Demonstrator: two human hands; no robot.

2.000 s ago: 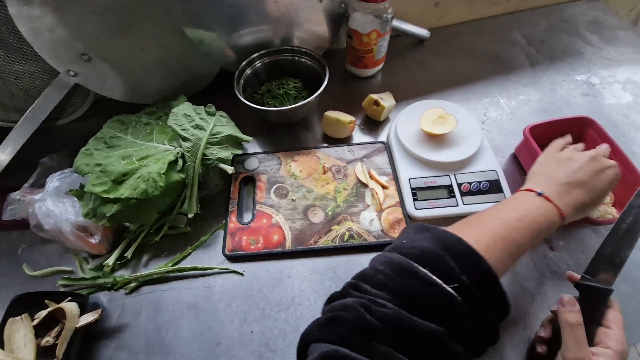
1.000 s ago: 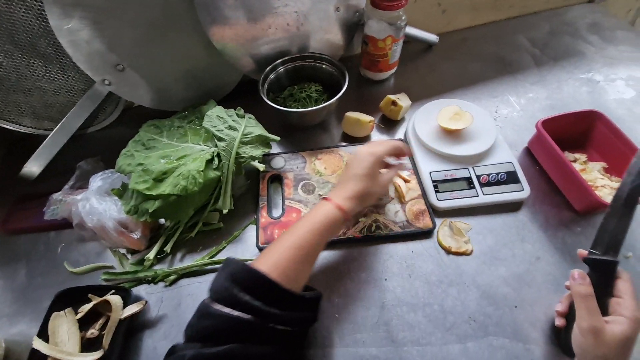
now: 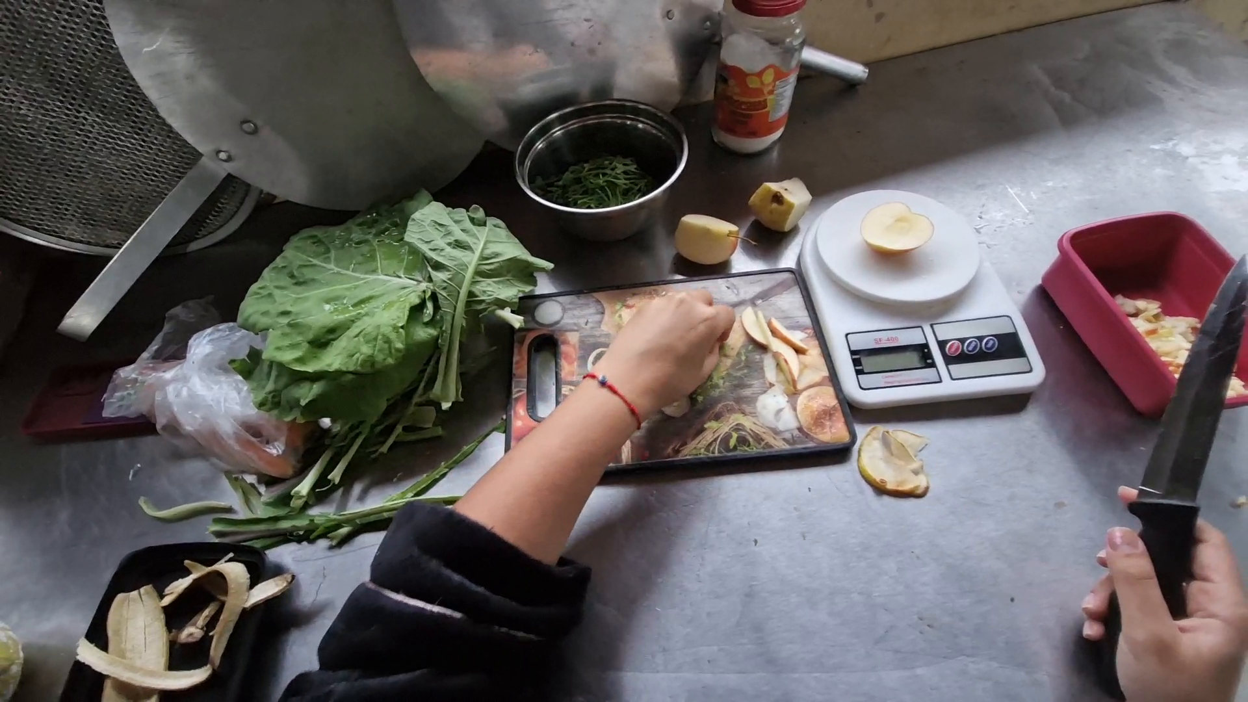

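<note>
My left hand (image 3: 663, 351), with a red bracelet at the wrist, rests over the middle of the printed cutting board (image 3: 673, 448). Its fingers are curled downward, and whatever lies under them is hidden. Thin apple pieces (image 3: 780, 346) lie on the board just right of it. My right hand (image 3: 1160, 624) grips the black handle of a kitchen knife (image 3: 1194, 409), blade pointing up. Half an apple (image 3: 895, 228) sits on the white kitchen scale (image 3: 936, 361). Two apple pieces (image 3: 707, 239) stand behind the board. Apple peel (image 3: 892, 461) lies before the scale.
A red container (image 3: 1102, 322) with chopped pieces stands right. Behind are a steel bowl (image 3: 604, 219) of shredded greens and a glass jar (image 3: 759, 88). To the left lie leafy greens (image 3: 341, 292), a plastic bag (image 3: 210, 390) and a black tray (image 3: 244, 561) with banana peels.
My left hand has moved from the red container to the cutting board, and in the last second a little further left, off the apple pieces. The right hand keeps hold of the knife.
</note>
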